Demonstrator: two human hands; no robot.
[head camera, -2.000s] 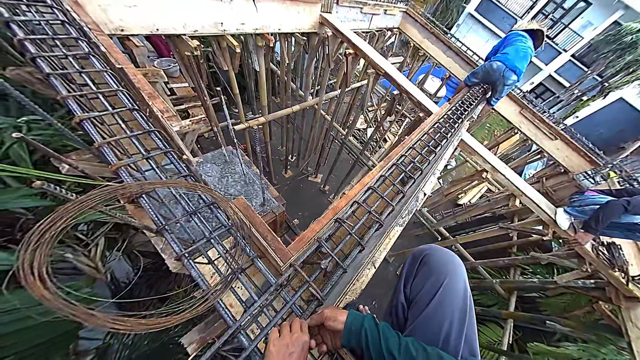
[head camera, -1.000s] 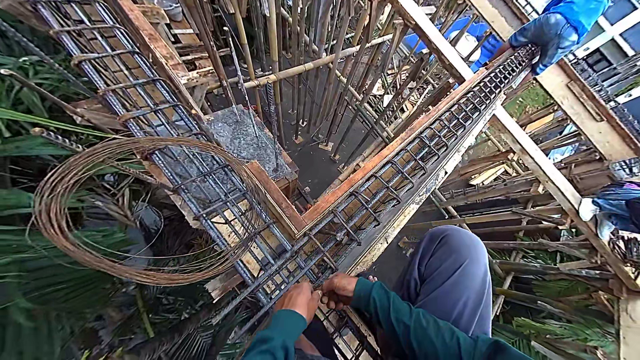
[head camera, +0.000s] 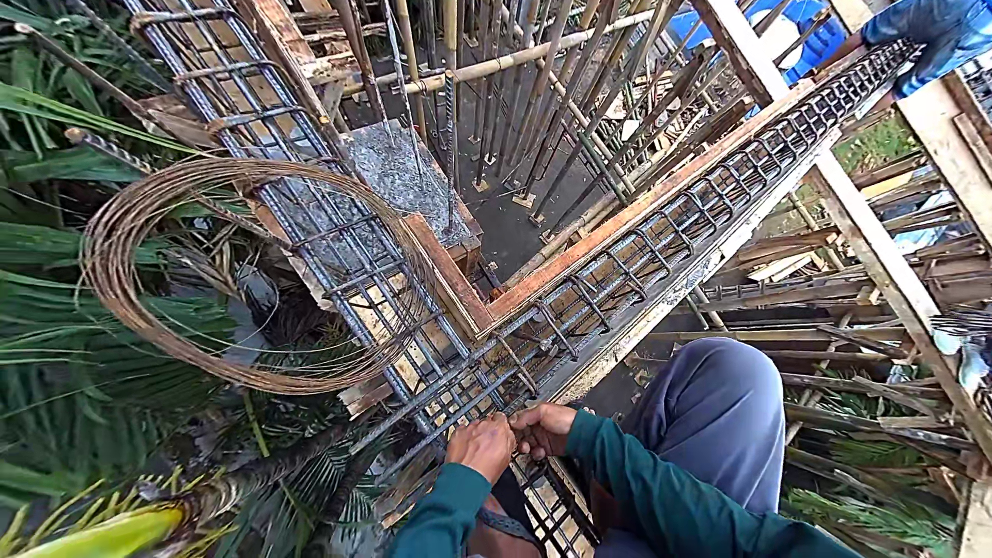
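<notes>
My left hand (head camera: 482, 447) and my right hand (head camera: 545, 428) meet with fingers bent at the near edge of the rebar cages' junction. Whatever lies between the fingertips is too small or hidden to tell. Just beyond them, a rebar cage with stirrups (head camera: 593, 298) runs to the upper right inside wooden formwork (head camera: 570, 260). Another rebar cage (head camera: 267, 116) goes to the upper left. A large coil of rusty tie wire (head camera: 124, 287) rests partly over that left cage, its right side crossing the bars. More rebar continues below my hands, between my legs.
A co-worker (head camera: 930, 39) in blue is at the far end of the right cage. A rough concrete column top (head camera: 407, 174) with upright bars stands in the corner. Bamboo props (head camera: 449, 93) rise from the floor well below. Timber planks (head camera: 883, 256) cross at right; palm leaves (head camera: 85, 387) fill the left.
My view has tilted down, and the co-worker's upper body has left it. My hands stay close together at the junction of the cages.
</notes>
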